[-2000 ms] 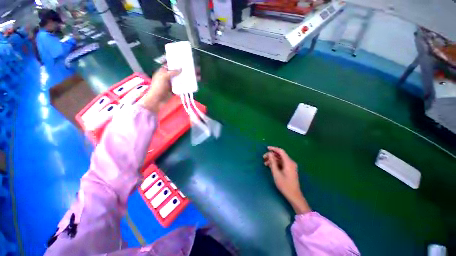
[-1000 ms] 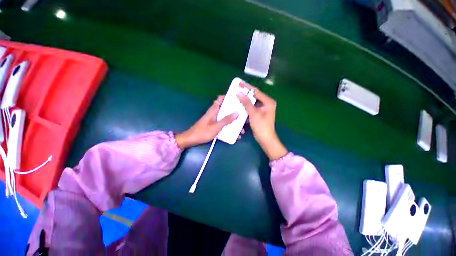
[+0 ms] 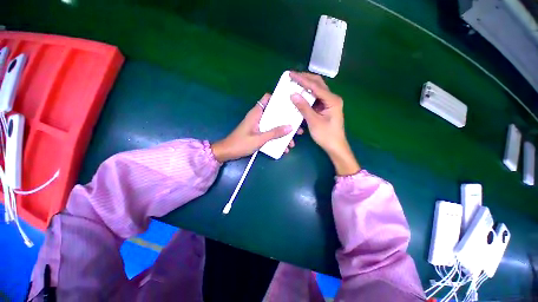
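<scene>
A white power bank (image 3: 279,118) is held above the dark green table edge, plain face up and tilted. One white cable (image 3: 240,184) hangs from its lower end toward me. My left hand (image 3: 251,134) grips its lower left side, thumb on the face. My right hand (image 3: 323,115) is at its upper right end, thumb and fingers on the top edge. What the right fingertips pinch there is too small to tell. The underside of the unit is hidden.
White units (image 3: 328,46) lie spaced along the green conveyor (image 3: 377,88), another (image 3: 443,104) further right. Several white power banks (image 3: 445,233) with cables are piled at lower right. A red divided tray (image 3: 74,88) with units and loose cables is at left. A grey-white machine (image 3: 501,29) is at top right.
Since two seconds ago, my left hand has brought a power bank from over the red tray to the middle. My right hand has joined it. Since one second ago, the right fingers have shifted slightly.
</scene>
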